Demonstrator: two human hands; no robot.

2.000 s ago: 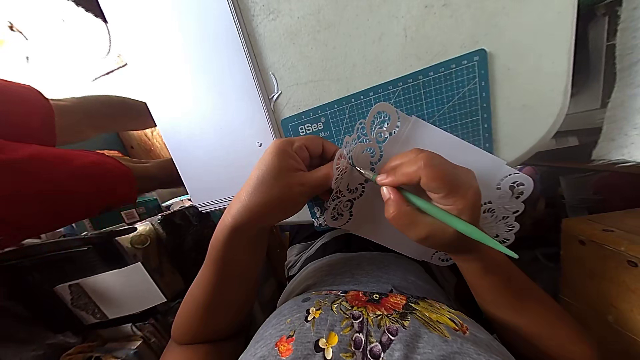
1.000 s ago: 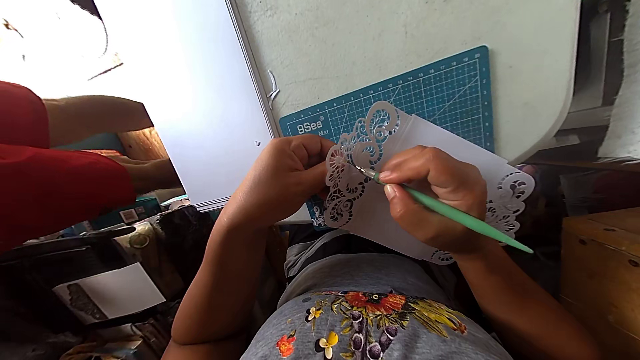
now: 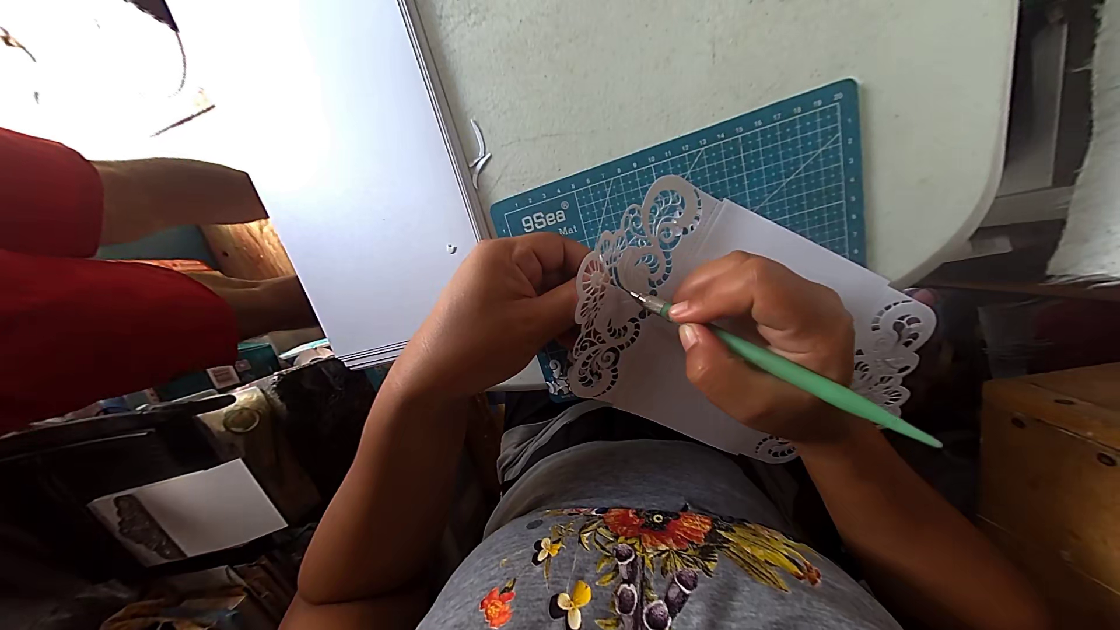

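Observation:
My right hand grips a craft knife with a green handle like a pen, its metal tip against the cut-out pattern. My left hand pinches the left edge of a white paper piece, whose two ends carry lace-like scrolls and openings. The fingertips of that hand are partly hidden behind the lacy edge. The paper is held above a teal cutting mat with a printed grid, which lies on a pale table.
A stack of white sheets lies left of the mat, with a curled paper scrap beside it. Another person in red sleeves is at the far left. A wooden box stands at the lower right.
The knife in my right hand has shifted slightly at the lacy edge. My left hand still holds the same end of the paper.

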